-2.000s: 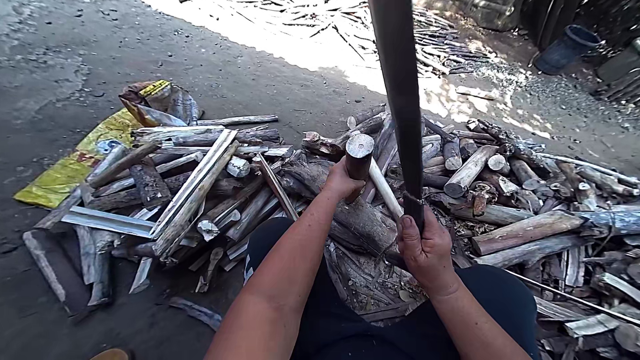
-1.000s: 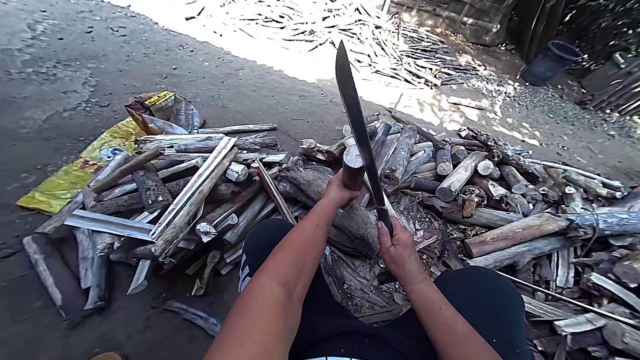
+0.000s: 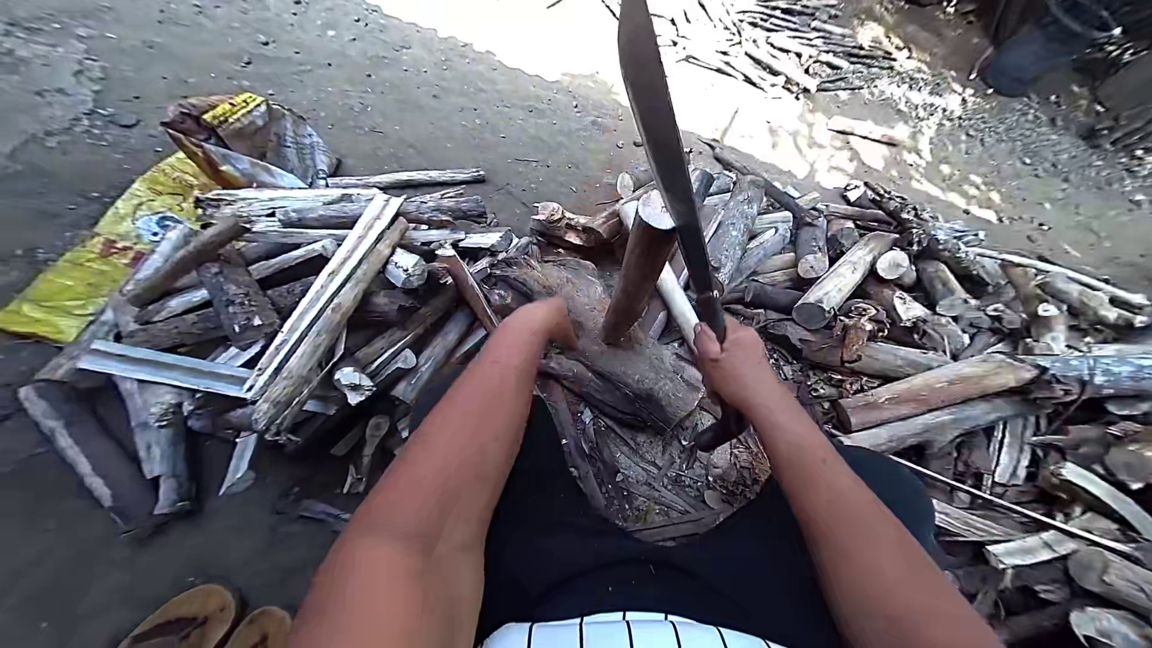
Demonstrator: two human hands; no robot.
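Note:
A short round log (image 3: 639, 270) stands upright, leaning slightly, on a broad wooden chopping block (image 3: 580, 288) between my knees. Just left of the log, and apart from it, is my left hand (image 3: 544, 322); its fingertips are partly hidden and it shows nothing held. My right hand (image 3: 736, 360) grips the dark handle of a machete (image 3: 666, 135), right of the log. The long blade points up and away, passing close by the log's top in this view; whether they touch I cannot tell. The handle's hooked end shows below my fist.
Split firewood (image 3: 328, 297) lies piled at the left beside a yellow sack (image 3: 117, 243). More cut logs (image 3: 936, 387) are heaped at the right. Thin sticks (image 3: 765, 45) lie on sunlit ground at the back. A pair of sandals (image 3: 193, 616) is at the bottom left.
My left hand has let go of the log and moved a little to the left of it; the log now stands by itself. The machete stays in my right hand.

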